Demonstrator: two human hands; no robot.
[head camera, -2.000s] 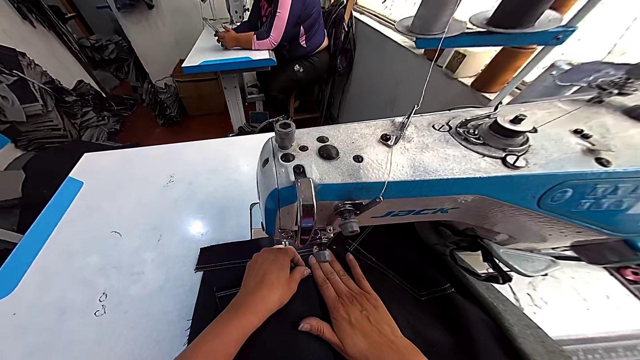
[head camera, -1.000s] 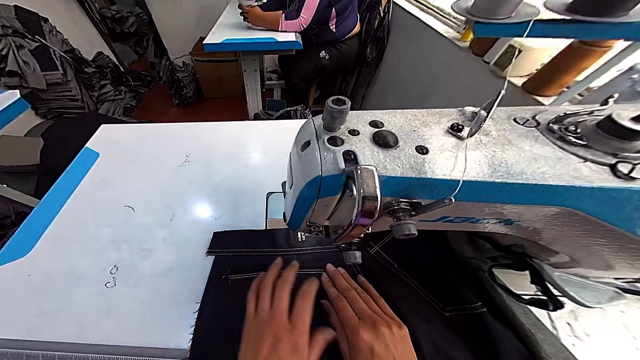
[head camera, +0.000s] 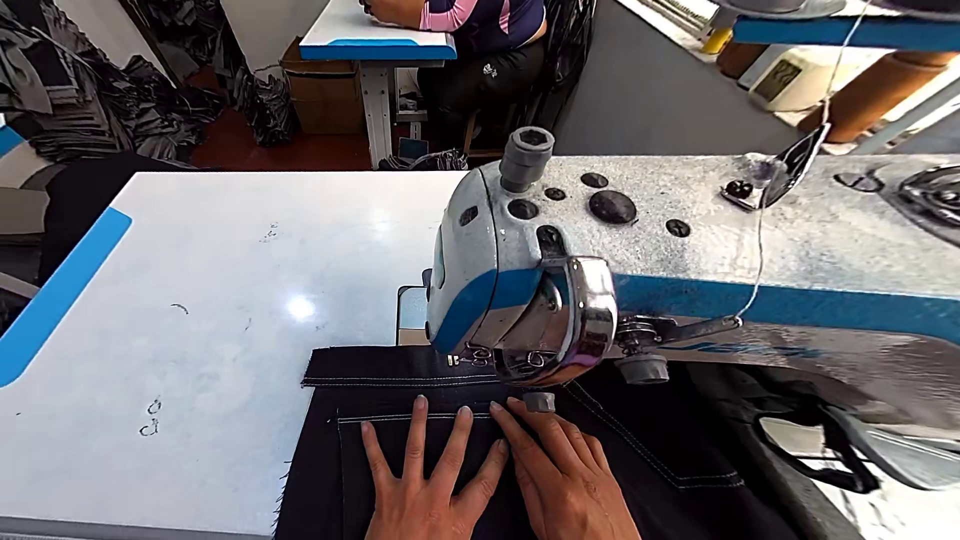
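Note:
Dark denim fabric (head camera: 405, 401) with pale double stitching and a stitched pocket outline lies under the head of a Jack sewing machine (head camera: 525, 270). My left hand (head camera: 431, 480) rests flat on it with fingers spread, over the stitched outline. Close beside it on the right, my right hand (head camera: 566, 472) lies flat with its fingers nearly together, fingertips just below the machine head. Neither hand grips anything. The needle and presser foot are mostly hidden behind the chrome guard (head camera: 596, 315). More dark fabric (head camera: 637, 442) with a stitched corner extends to the right under the arm.
The white table (head camera: 225, 315) with a blue edge spreads to the left. Behind it, a person (head camera: 495, 45) sits at another table (head camera: 379, 51). Piles of dark garments (head camera: 90, 97) and a cardboard box (head camera: 324, 94) stand back left. Thread cones (head camera: 877, 94) are at upper right.
My left hand has gone from bunched fingers near the presser foot to lying flat and spread, lower on the fabric. My right hand's fingers have drawn closer together. The view has moved nearer the machine head.

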